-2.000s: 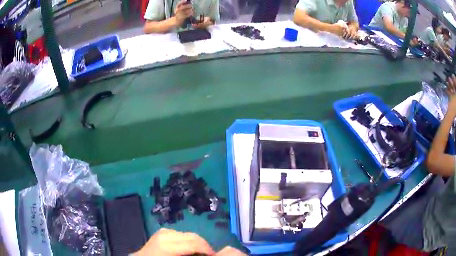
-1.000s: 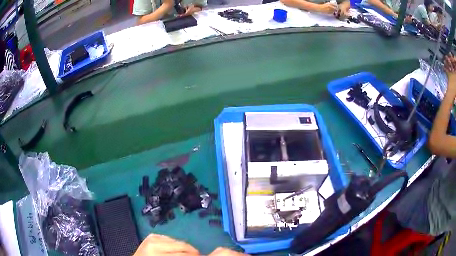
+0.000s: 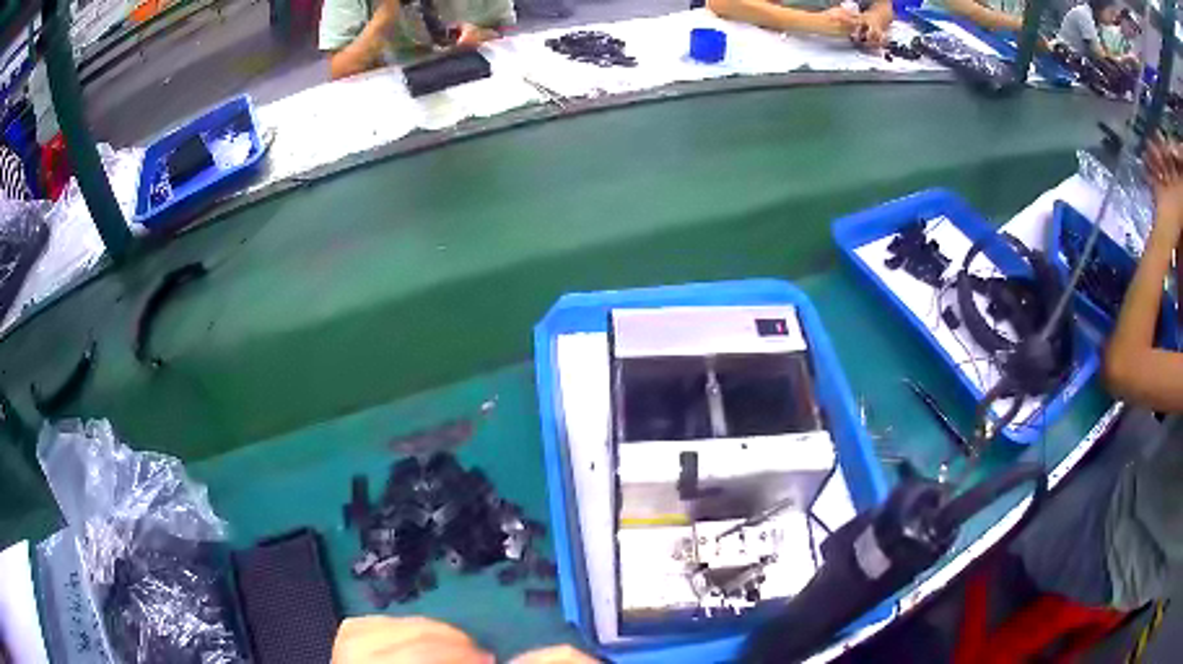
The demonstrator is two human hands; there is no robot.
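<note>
My left hand (image 3: 405,641) is at the bottom edge, cut off; only its back shows. My right hand (image 3: 551,655) is a small strip just right of it, also cut off. The fingers and anything held are out of the picture. Beyond my hands lies a heap of small black plastic pieces (image 3: 435,521). Right of it a white screw feeder (image 3: 721,461) stands in a blue tray (image 3: 551,428). A black electric screwdriver (image 3: 850,571) hangs over the tray's lower right corner.
A black gridded parts tray (image 3: 286,599) and a poly bag (image 3: 162,584) lie left. A blue bin (image 3: 895,305) with black bands and cables is right, beside a thin dark tool (image 3: 937,413). Curved bands (image 3: 158,311) lie on the conveyor (image 3: 428,234). A person's arm (image 3: 1142,311) is far right.
The whole view has shifted, so the bench things sit further left. The conveyor bands appear further left. My hands stay at the bottom edge; the left one shows slightly less.
</note>
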